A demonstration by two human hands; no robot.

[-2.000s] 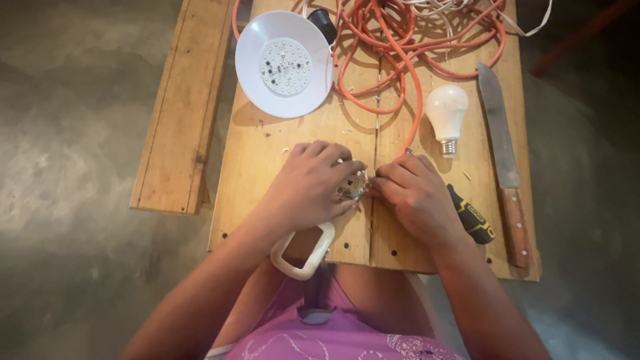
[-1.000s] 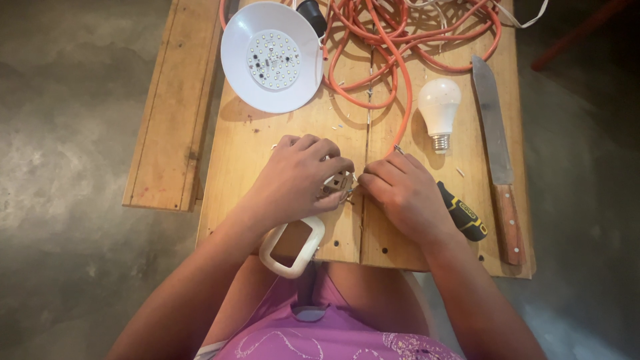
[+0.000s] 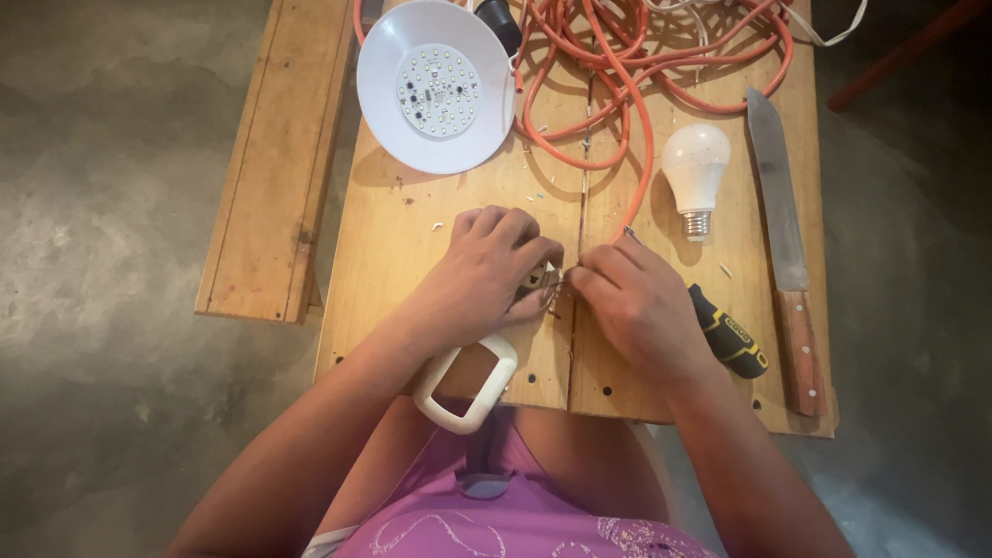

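Observation:
My left hand [image 3: 488,271] grips a small electrical fitting [image 3: 536,280], mostly hidden under the fingers, with thin wire ends at its right side. Close by on the right, my right hand [image 3: 639,298] pinches a wire at the end of an orange cable [image 3: 643,155]; the fingertips hide the exact contact. A cream rectangular frame [image 3: 500,372] lies below my left wrist, overhanging the table's front edge. Beside my right hand rests a black and yellow tool handle [image 3: 728,333], its other end hidden.
A white bowl-shaped lamp with an LED board [image 3: 439,91] lies at the back left, a black socket [image 3: 498,25] beside it. Orange cable coils fill the back. An LED bulb [image 3: 696,170] and a long knife [image 3: 779,194] lie on the right. A wooden bench [image 3: 271,163] stands left of the wooden table [image 3: 457,248].

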